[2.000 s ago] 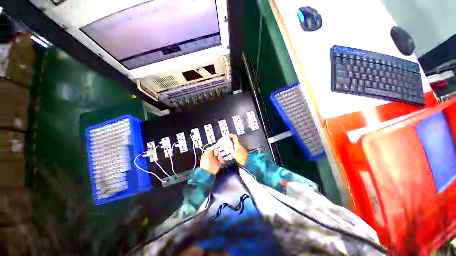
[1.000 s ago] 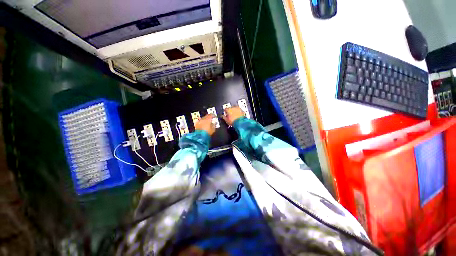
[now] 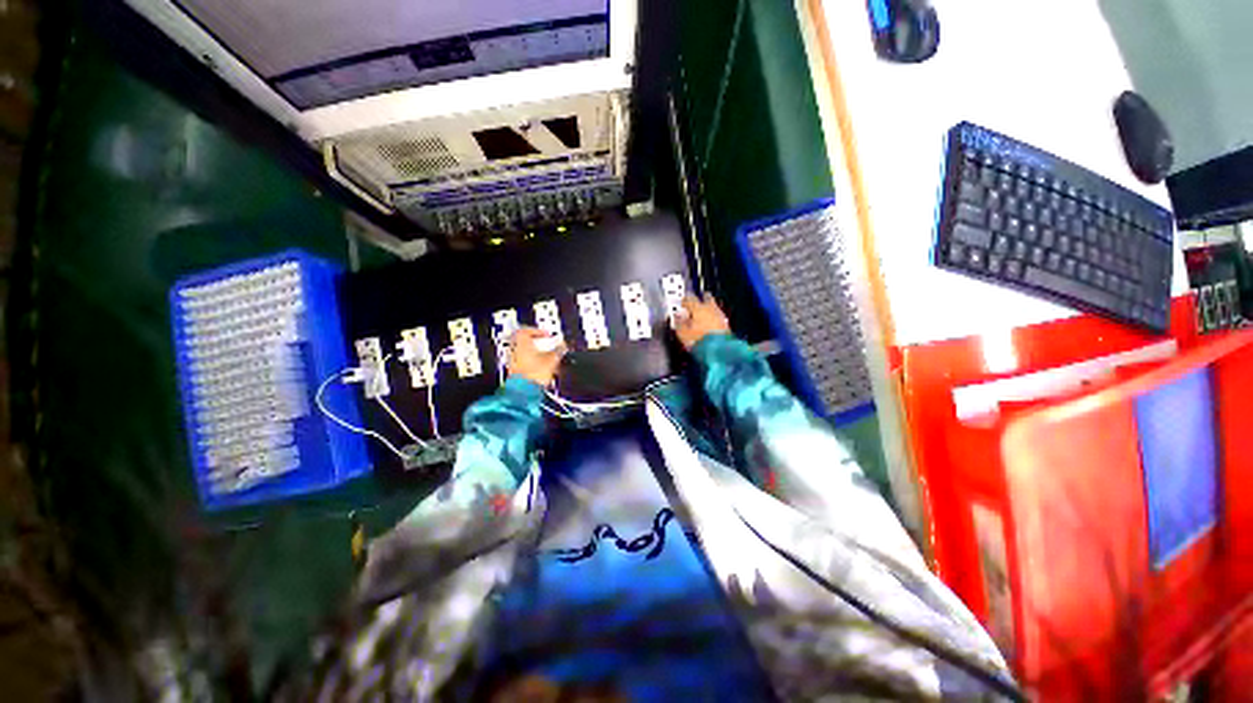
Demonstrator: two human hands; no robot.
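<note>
A row of several white test sockets [image 3: 592,319] stands on the black fixture board [image 3: 550,275]. My left hand [image 3: 533,357] is at the middle-left of the row, beside the fourth and fifth sockets, with a small white piece at its fingertips; whether it grips it is unclear. My right hand [image 3: 701,320] touches the lower part of the rightmost socket; whether it holds something is hidden. White leads [image 3: 432,407] run from the left sockets to a grey-green bar [image 3: 429,452] at the board's near edge. Another white lead lies below my left hand.
A blue tray [image 3: 330,398] of white units stands at left, another blue tray [image 3: 783,317] at right. The test instrument [image 3: 495,151] and monitor [image 3: 412,41] are behind the board. A white desk [image 3: 879,179] holds a keyboard [image 3: 1055,224] and mouse [image 3: 907,28]; a red bin [image 3: 1058,508] is near right.
My hands were together near the board's front, then at neighbouring sockets right of centre. Now they are apart: left hand moved left, right hand moved right to the end socket. The view has shifted.
</note>
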